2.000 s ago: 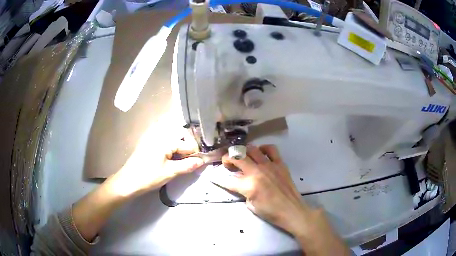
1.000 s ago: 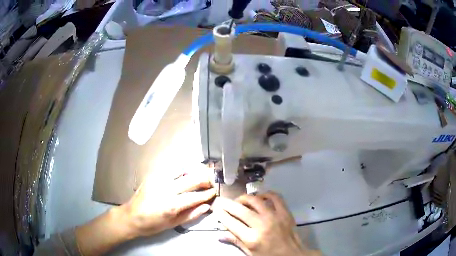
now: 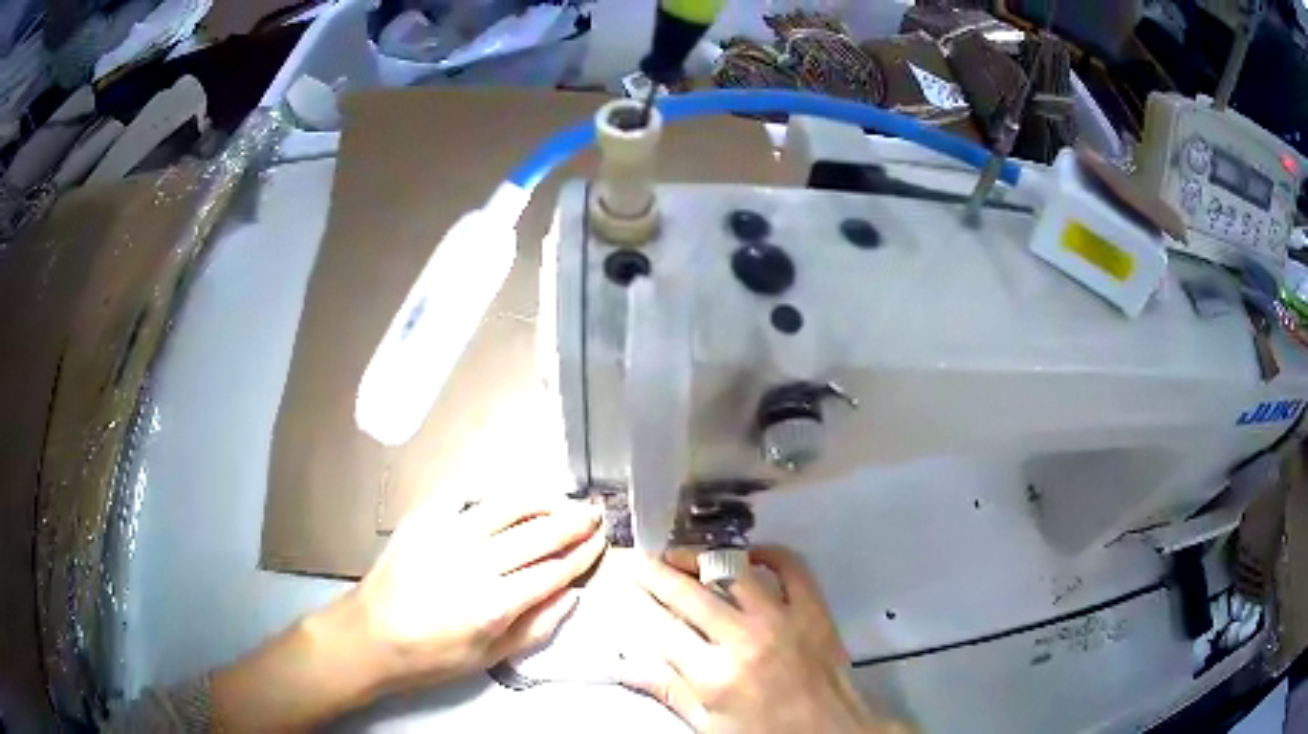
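A large brown garment panel (image 3: 323,387) lies left of and behind the sewing machine head (image 3: 918,330), with a faint angled line on it. My left hand (image 3: 466,588) lies palm down over its front edge, fingertips left of the dark presser foot area (image 3: 620,519). My right hand (image 3: 760,638) is just right of the foot, fingers bent around the pale knurled knob (image 3: 723,565). Glare and fingers hide any cloth under the needle and whatever either hand grips.
A white lamp (image 3: 438,330) on a blue neck hangs left of the head. A film-edged brown stack (image 3: 101,359) lies far left. A neon tool with black tip (image 3: 677,40) hangs above. A box with yellow label (image 3: 1097,244) and a control panel (image 3: 1226,179) are back right.
The machine sits lower in view than two seconds ago. The brown strip seen right of the foot is no longer visible. Both hands stay beside the foot, the left now flatter on the cloth.
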